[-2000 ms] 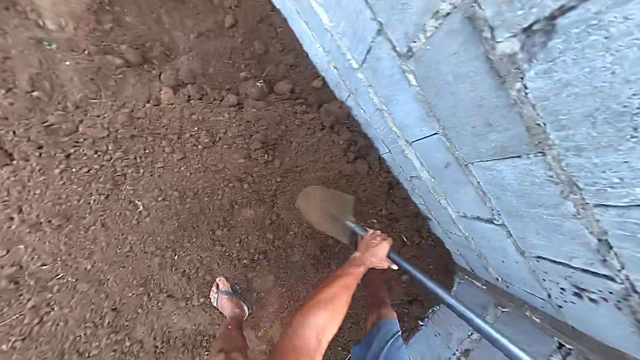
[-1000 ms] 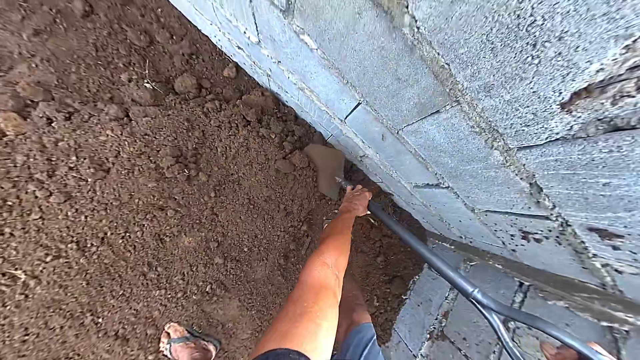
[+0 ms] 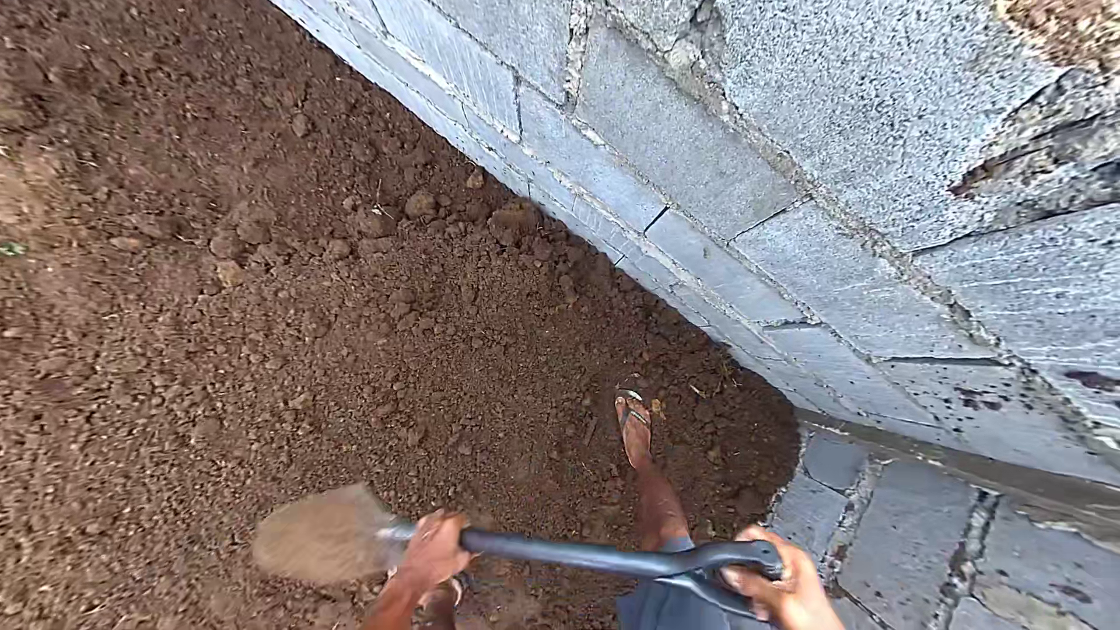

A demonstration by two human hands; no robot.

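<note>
A shovel (image 3: 569,553) lies across the lower part of the view, its soil-coloured blade (image 3: 328,534) to the left, a little blurred, above the brown soil. My left hand (image 3: 435,549) is closed around the shaft just behind the blade. At the other end, my right hand (image 3: 779,582) grips the dark D-shaped handle. Whether the blade carries any soil cannot be told.
A grey concrete block wall (image 3: 700,166) runs diagonally from upper left to right and meets another block wall (image 3: 910,525) at lower right. Loose soil (image 3: 420,350) with clods lies along its foot. One sandalled foot (image 3: 634,424) stands near the corner; another is partly hidden beneath the shovel.
The shovel blade has moved from beside the wall to the lower left, away from it. Both hands have moved with the shovel, and the right hand now shows more fully on the handle.
</note>
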